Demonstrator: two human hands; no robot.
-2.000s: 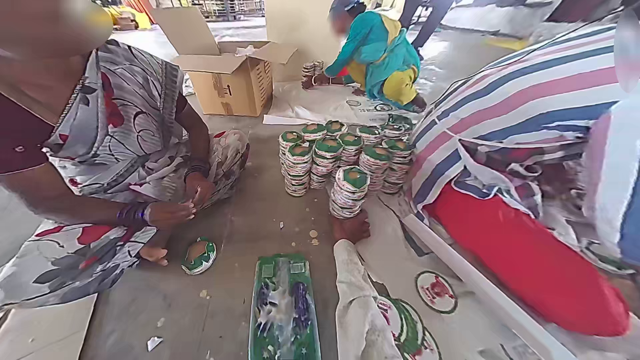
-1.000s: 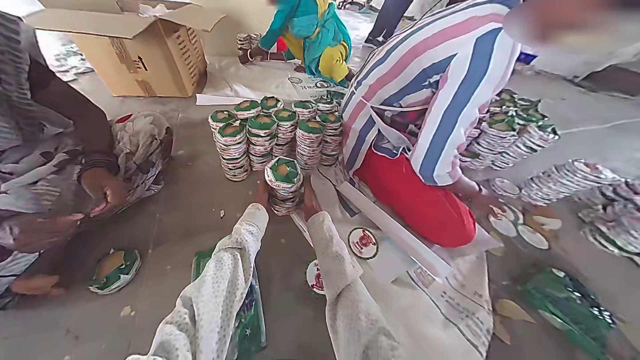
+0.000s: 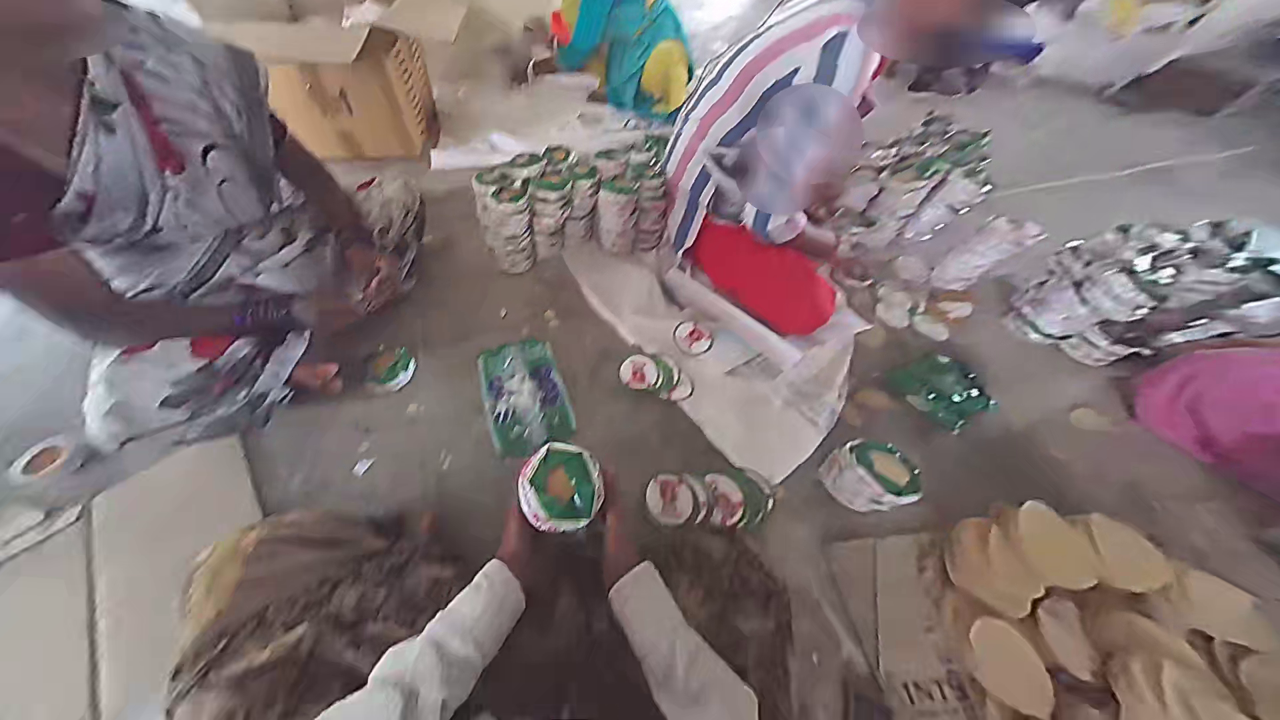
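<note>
My left hand (image 3: 515,540) and my right hand (image 3: 620,535) grip a stack of round packets (image 3: 561,487) from both sides, close in front of my body. Its top shows green film, a hexagonal fold and a tan centre; the rim is white. Just beyond it lies a green plastic packet (image 3: 527,395) with purple print. Right of my right hand are several round labels (image 3: 710,500) in a row, white, red and green. Farther off, several tall stacks of the same packets (image 3: 515,225) stand on the floor. One more stack (image 3: 870,475) stands at the right.
At the left a person (image 3: 190,190) sits near a single round packet (image 3: 390,368); another person (image 3: 765,150) in stripes bends at a white sheet (image 3: 770,420). Tan discs (image 3: 1040,560) lie at lower right, an open cardboard box (image 3: 350,105) at the back. Pink cloth (image 3: 1215,410) is at the right edge.
Both my hands have drawn back toward my body with the stack, which stood before the tall stacks a second ago. Two seconds ago only my right hand was at it. The view has shifted.
</note>
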